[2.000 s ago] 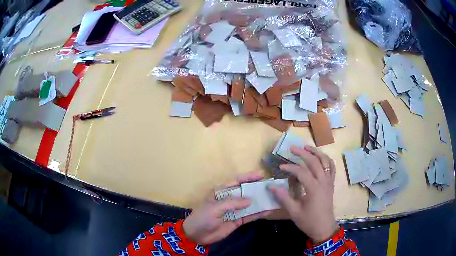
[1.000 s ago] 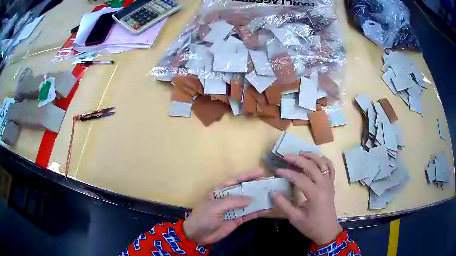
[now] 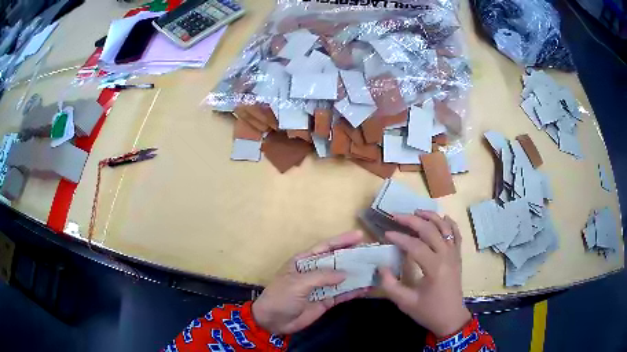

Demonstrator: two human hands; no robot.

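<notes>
My left hand [image 3: 299, 292] holds a stack of pale grey cut pieces [image 3: 361, 265], edges fanned at its left end, thumb on top. My right hand [image 3: 432, 271] is at the stack's right end, its thumb and fingers around that end. Behind the fingers a small pile of grey pieces [image 3: 399, 197] lies on the table, partly hidden by the right hand. Beyond is the main heap of mixed grey and brown pieces [image 3: 349, 141], partly under a clear plastic bag [image 3: 385, 27] with black print.
A sorted pile of grey pieces [image 3: 515, 223] lies at right, smaller piles [image 3: 553, 106] beyond. A crumpled bag [image 3: 526, 38] is top right. Thread snips [image 3: 130, 158], a pen [image 3: 134, 86], papers [image 3: 113, 41], a phone [image 3: 136, 41], a calculator [image 3: 196, 20] and grey-brown strips [image 3: 55, 158] are at left.
The right fingers have come down from the loose grey pile towards the held stack and closed in at its right end. The left hand has barely moved.
</notes>
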